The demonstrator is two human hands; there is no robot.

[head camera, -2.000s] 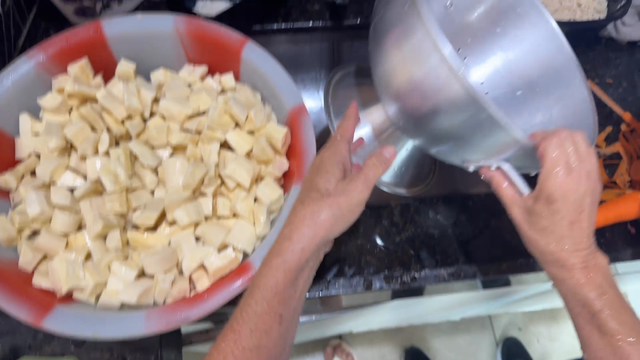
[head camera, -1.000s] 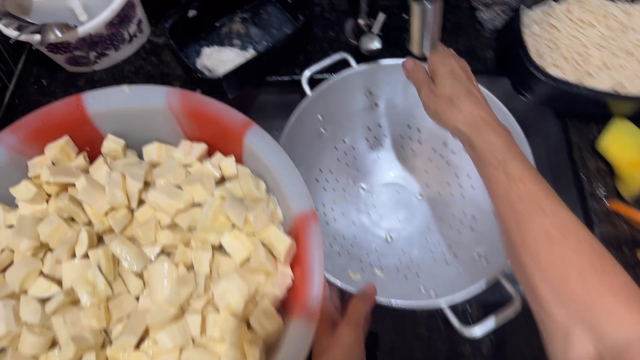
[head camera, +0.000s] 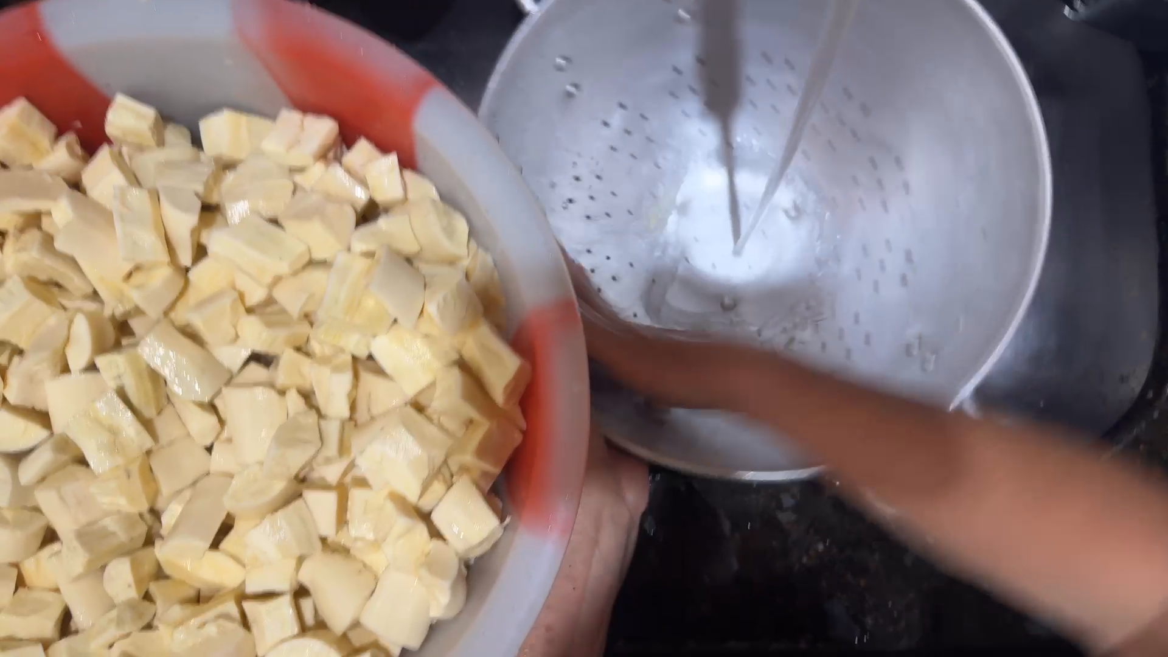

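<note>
A large grey and red plastic basin (head camera: 493, 219) full of cut pale-yellow root vegetable chunks (head camera: 265, 438) fills the left side. To its right, a perforated aluminium colander (head camera: 876, 319) sits over the sink, with a thin stream of water (head camera: 776, 173) running onto its bottom. My right hand (head camera: 630, 342) reaches left across the colander to the basin's right side; its fingers are mostly hidden and blurred. Beneath the basin's lower right rim is my left hand (head camera: 593, 547), touching the basin, its fingers hidden under it.
The steel sink (head camera: 1104, 237) shows to the right of the colander. Wet dark stone countertop (head camera: 757, 566) runs along the front. A blurred tap spout (head camera: 721, 55) hangs above the colander from the top edge.
My right hand has left the tap and moved down and left to the basin. Water now runs into the colander. Two seconds ago the colander was tilted up in my right hand.
</note>
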